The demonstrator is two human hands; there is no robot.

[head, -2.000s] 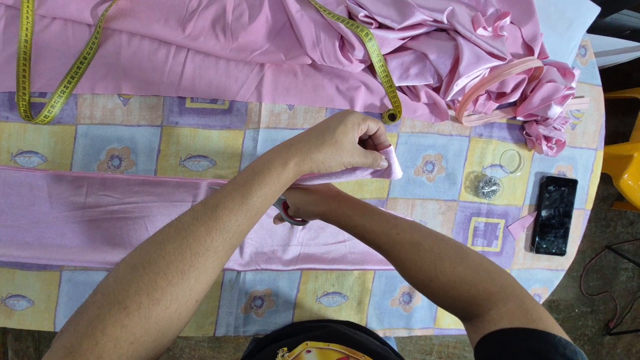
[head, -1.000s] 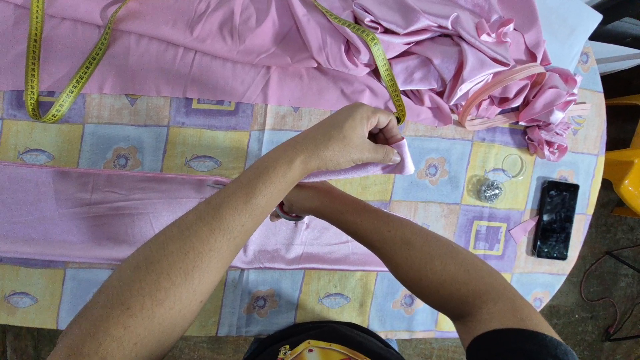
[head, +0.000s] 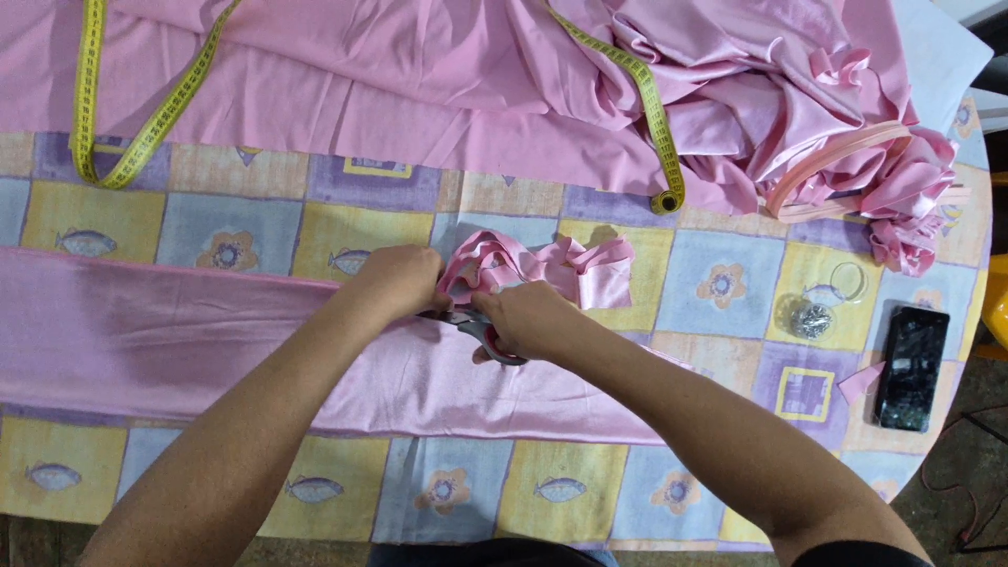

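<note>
A long folded strip of pink satin fabric [head: 197, 346] lies across the table in front of me. My right hand [head: 524, 319] grips scissors [head: 480, 331] with red and grey handles, their blades at the strip's upper edge and pointing left. Just left of the blade tips, my left hand [head: 405, 279] pinches the fabric edge, its fingertips partly hidden. Beyond both hands a crumpled, narrow cut band of pink satin [head: 602, 272] rests on the patterned tablecloth [head: 315, 472], reaching back to my left fingertips.
A large pink satin cloth [head: 354, 71] covers the far side, with a yellow measuring tape [head: 657, 142] on it. Toward the right lie a peach-coloured zipper or trim [head: 835, 157], a round container of pins [head: 811, 319], its clear lid [head: 849, 282], a pink scrap [head: 861, 383] and a smartphone [head: 912, 368].
My forearms were crossed; now they are apart, with my left hand left of the scissors. The narrow band my left hand held up now lies bunched beyond the hands.
</note>
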